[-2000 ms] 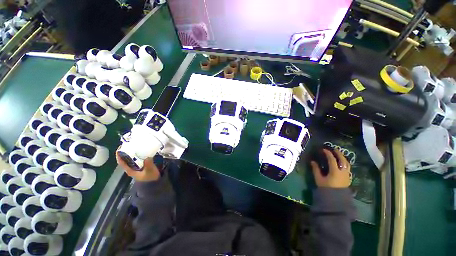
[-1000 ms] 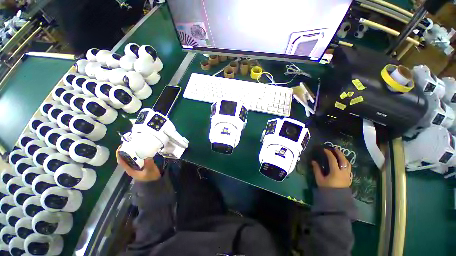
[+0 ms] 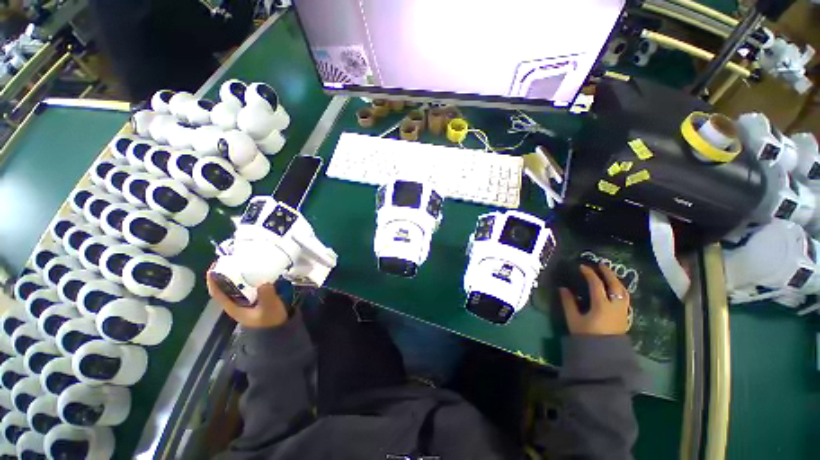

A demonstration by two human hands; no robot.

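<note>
My left hand (image 3: 254,307) holds the lower ball of a white dual-lens camera (image 3: 267,247) at the left edge of the green mat, its bracket pointing right. Some of the fingers are hidden under the ball. My right hand (image 3: 597,302) lies over a black mouse (image 3: 572,283) at the right. Two more white dual-lens cameras stand upright between my hands, one (image 3: 407,226) below the keyboard and one (image 3: 507,266) nearer the mouse. The monitor (image 3: 467,45) shows a bright pinkish-white picture with a fan-like pattern at its lower left.
A white keyboard (image 3: 424,167) lies below the monitor, with a black smartphone (image 3: 298,182) at its left. Many single-ball cameras (image 3: 123,321) stand in rows at left. A black box (image 3: 667,162) carries a yellow tape roll (image 3: 710,137). More white cameras (image 3: 775,260) cluster at far right.
The monitor picture has gone from pink to a paler, whiter tone. The whole view has shifted slightly. My hands keep their places on the camera and the mouse.
</note>
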